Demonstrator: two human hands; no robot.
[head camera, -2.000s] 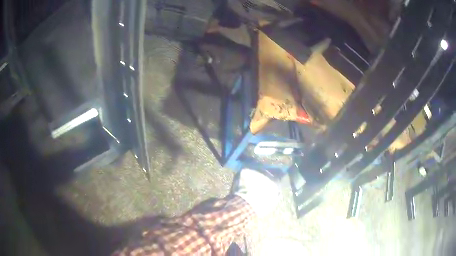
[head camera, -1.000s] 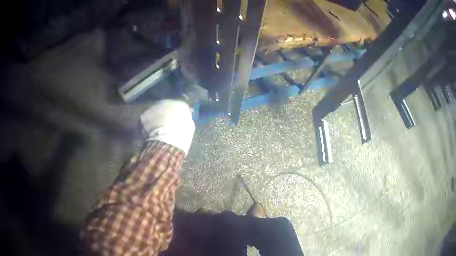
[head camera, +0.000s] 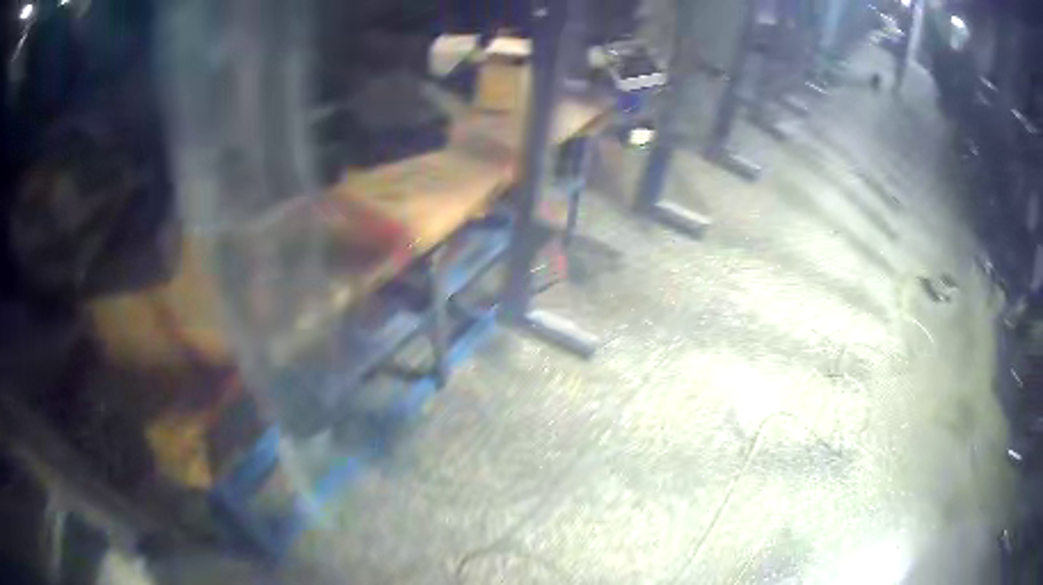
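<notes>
Neither of my hands can be made out. A small pale blur sits at the lower left edge, too unclear to name. A tall, pale grey metal upright (head camera: 235, 149) stands close in front at the left, strongly blurred; its slots cannot be made out. A darker upright (head camera: 530, 217) stands farther on beside the bench, with a bright foot (head camera: 560, 334) sticking out just above the floor. More uprights with feet (head camera: 683, 218) stand in a row behind it.
A tan-topped workbench (head camera: 429, 189) with a blue frame (head camera: 471, 338) runs along the left. A tan box (head camera: 499, 85), a white box (head camera: 454, 53) and a blue bin (head camera: 627, 98) are at its far end. A thin cord (head camera: 732, 489) lies on the speckled floor. Dark metalwork lines the right edge.
The view has swung up and along the aisle. The white-gloved hand and plaid sleeve have left the picture. The bench and the row of uprights now show at the left and centre.
</notes>
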